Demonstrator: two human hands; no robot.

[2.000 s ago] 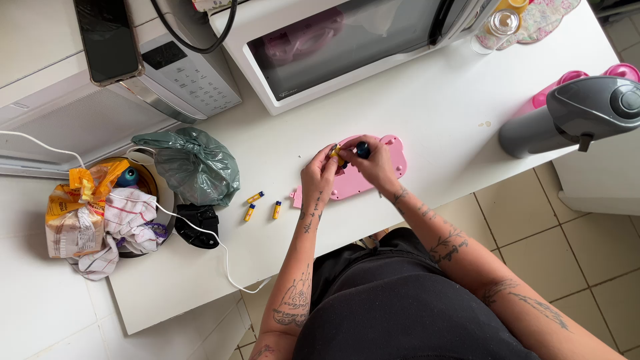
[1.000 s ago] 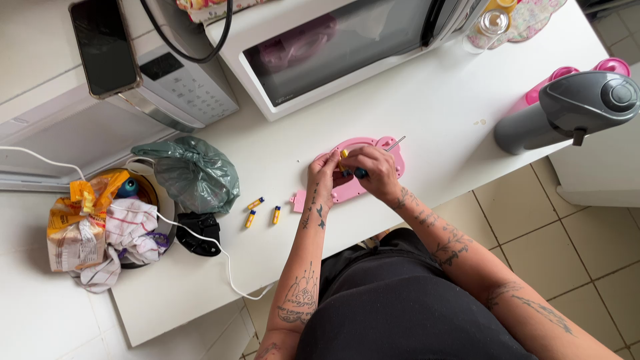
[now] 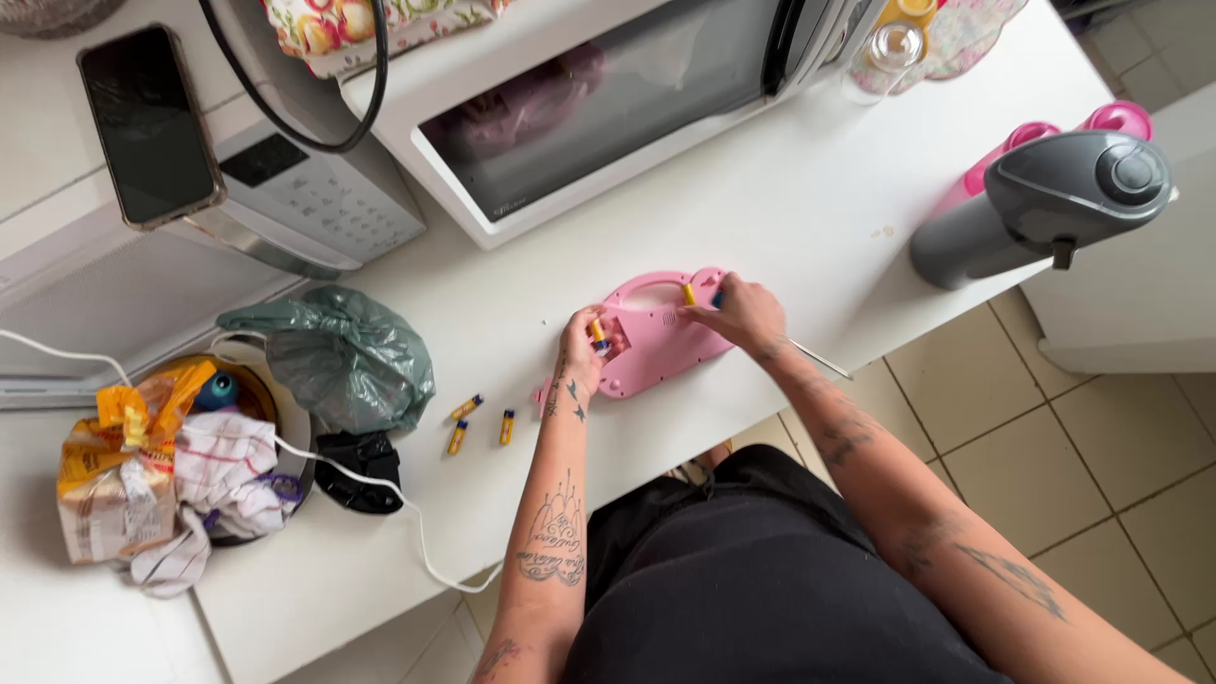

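Note:
A pink plastic toy (image 3: pixel 660 344) lies back side up on the white counter, its battery compartment uncovered at its left part. My left hand (image 3: pixel 582 347) is at the compartment, holding a yellow and blue battery (image 3: pixel 598 334). Over the toy's upper right end is my right hand (image 3: pixel 746 313), which holds another yellow battery (image 3: pixel 690 295) at the fingertips and a screwdriver (image 3: pixel 822 358) in the palm, its metal shaft pointing down and right. Three loose batteries (image 3: pixel 507 427) rest on the counter left of the toy.
Behind the toy stands a white microwave (image 3: pixel 475 224). At the left are a tied green plastic bag (image 3: pixel 351 356), a bread bag (image 3: pixel 119 494), a cloth (image 3: pixel 233 461) and a white cable (image 3: pixel 423 532). A grey thermos (image 3: pixel 978 233) stands at the right, near the counter's edge.
My right hand has moved right, away from my left hand, with the screwdriver still in it. The two hands were together over the toy before. The loose batteries have stayed put.

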